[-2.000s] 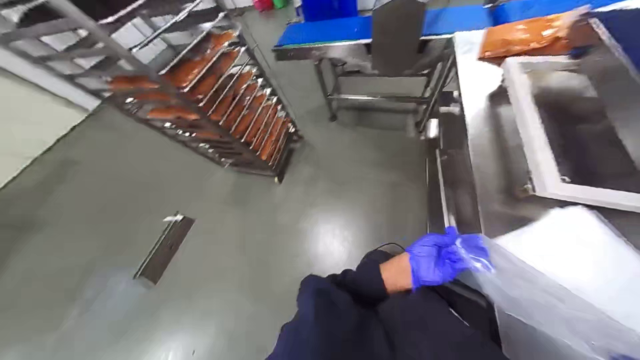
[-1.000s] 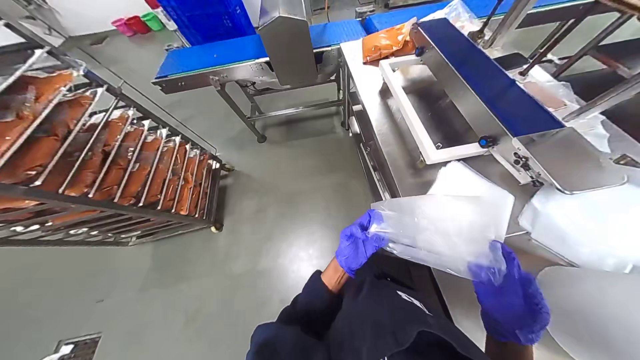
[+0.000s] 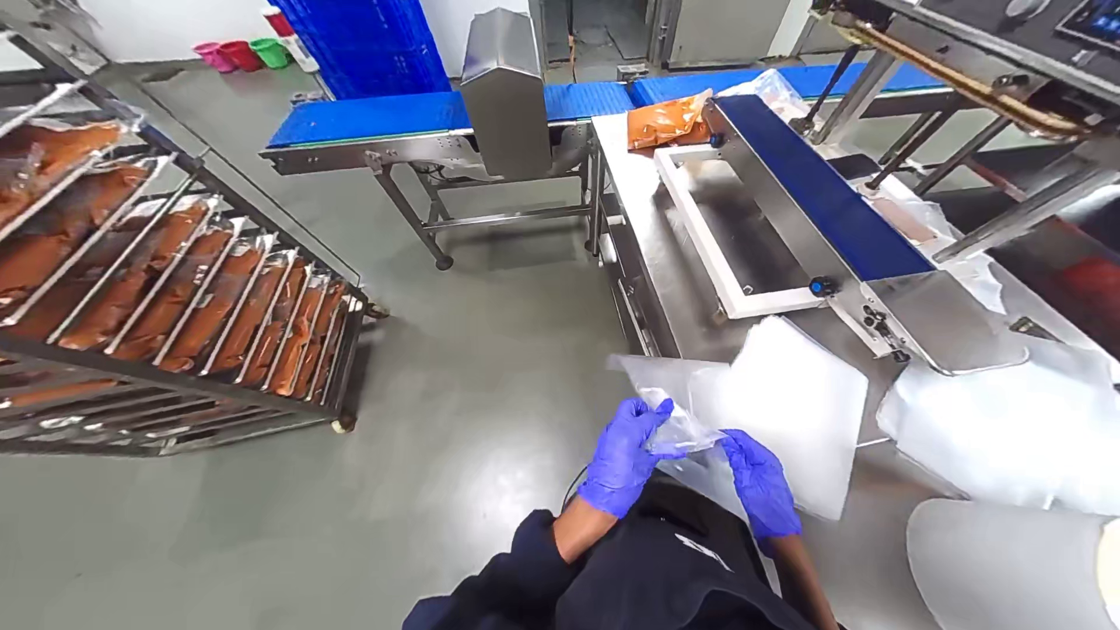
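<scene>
Both hands wear blue-violet gloves and are in front of my body, at the near edge of a steel table. My left hand (image 3: 626, 455) grips a clear plastic bag (image 3: 678, 420), its fingers pinched on the gathered film. My right hand (image 3: 759, 486) pinches the same bag at its right side. The bag's far end spreads up and left past my left hand. Just beyond my right hand lies a stack of white translucent sheets or bags (image 3: 801, 402) on the table.
A small blue-belt conveyor (image 3: 814, 184) and a white frame (image 3: 700, 236) stand on the steel table (image 3: 674, 306). More plastic bags (image 3: 1006, 420) lie at right. At left stands a rack (image 3: 346, 359) of orange-filled bags (image 3: 254, 306). A longer blue conveyor (image 3: 376, 118) runs behind.
My hands have come closer together, and the bag, spread between them a second ago, is now bunched at their fingers. The view has swung right since two seconds ago.
</scene>
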